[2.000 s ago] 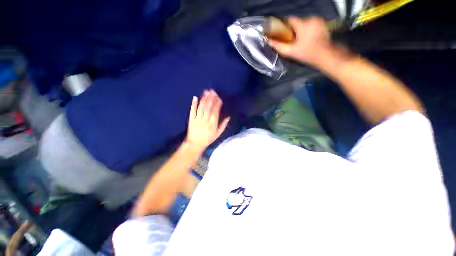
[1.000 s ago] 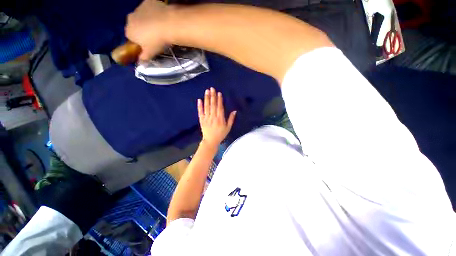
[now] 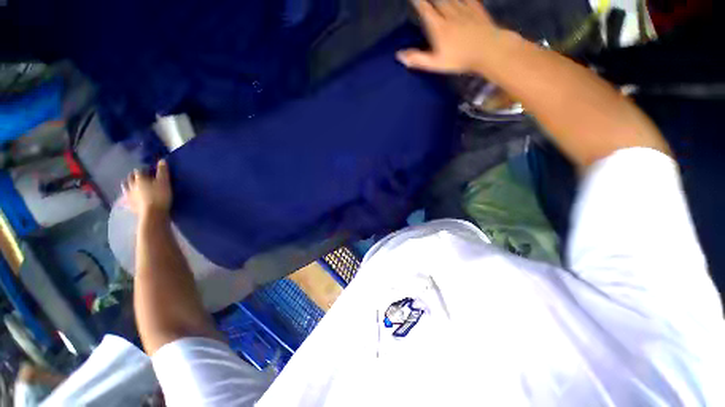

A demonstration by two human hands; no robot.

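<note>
The navy garment point(image 3: 294, 151) lies over the grey padded pressing board point(image 3: 211, 282), whose rounded end shows at the left. My left hand point(image 3: 151, 193) is at the garment's left edge, fingers spread; whether it grips the cloth is unclear. My right hand point(image 3: 453, 38) is at the garment's upper right edge, fingers spread and partly cut off by the top of the picture. It does not hold the iron. The silver iron point(image 3: 494, 102) is parked at the right, partly hidden behind my right forearm.
Blue plastic crates point(image 3: 294, 306) with a tan piece point(image 3: 318, 284) are below the board. More dark navy cloth point(image 3: 199, 52) lies behind. Red and blue items are at the left. A person's white sleeve point(image 3: 103, 374) shows at the lower left.
My right hand has let go of the iron, now parked at the right, and has moved to the garment's upper right. My left hand has moved left to the garment's left edge.
</note>
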